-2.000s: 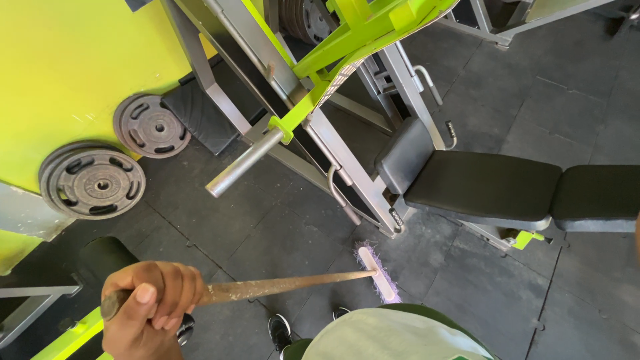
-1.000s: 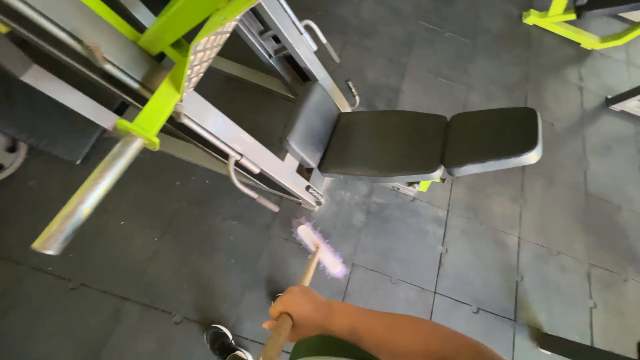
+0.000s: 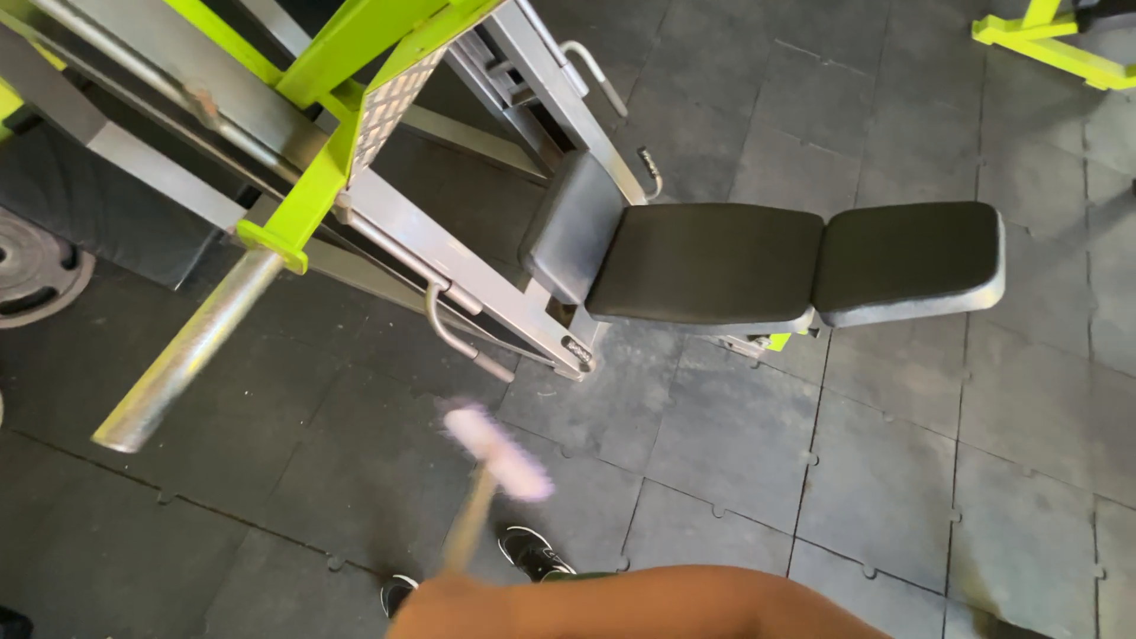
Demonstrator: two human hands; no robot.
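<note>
At the bottom edge of the head view, my right hand (image 3: 448, 611) is closed round a wooden broom handle (image 3: 470, 524), with the forearm reaching in from the lower right. The hand is blurred and partly cut off. The handle leads up to a pale pink-and-purple broom head (image 3: 497, 453) on the dark floor, just ahead of my shoes (image 3: 534, 552) and short of the machine's frame foot. My left hand is out of sight.
A grey and lime-green weight machine (image 3: 461, 266) stands ahead, its metal bar (image 3: 191, 351) jutting left. Its black padded bench (image 3: 710, 262) extends right. Weight plates (image 3: 40, 266) lie at the left. Interlocking rubber tiles (image 3: 737, 426) cover the floor.
The view has swung right since the oldest frame, where a hand held the handle at lower left. Since the middle frame, my right hand and the broom head have moved left relative to the bench.
</note>
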